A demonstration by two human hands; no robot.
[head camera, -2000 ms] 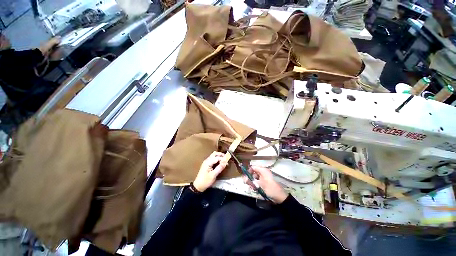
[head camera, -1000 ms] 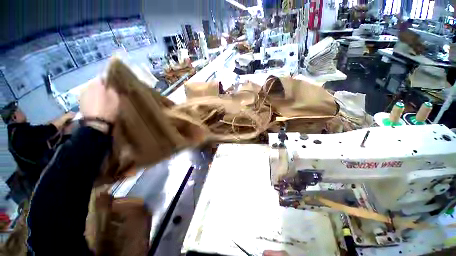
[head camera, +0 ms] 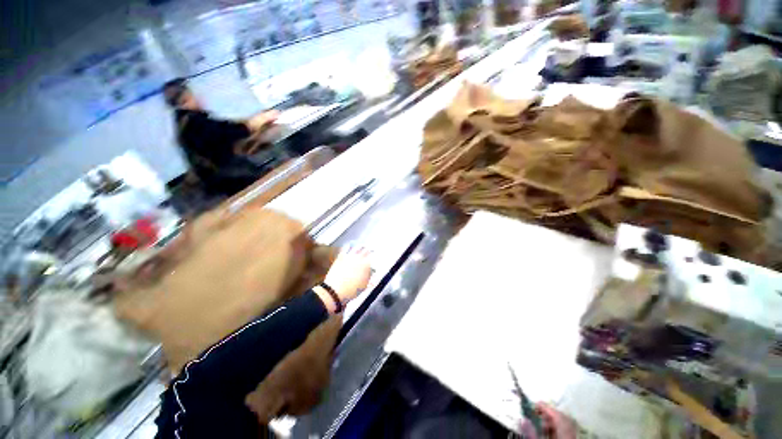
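My left hand (head camera: 350,274) is over the grey surface, beside the right edge of a stack of brown pieces (head camera: 231,283) hanging at the left. It is blurred and appears empty with its fingers extended. My right hand (head camera: 556,423) is cut off by the bottom edge and holds scissors (head camera: 525,403) over the white table (head camera: 506,291), blades pointing up. A large heap of brown pieces (head camera: 557,154) lies behind the table. The sewing machine's needle end (head camera: 639,343) is at the right, blurred.
An orange-tan strip (head camera: 699,407) lies at the machine. A long white bench (head camera: 343,184) runs behind the left stack. A person in dark clothes (head camera: 210,141) sits beyond it. Pale cloth (head camera: 81,351) is at the far left.
The view has turned left and down. My left hand has let go of the raised brown piece and moved down beside the left stack. My right hand and the scissors show more.
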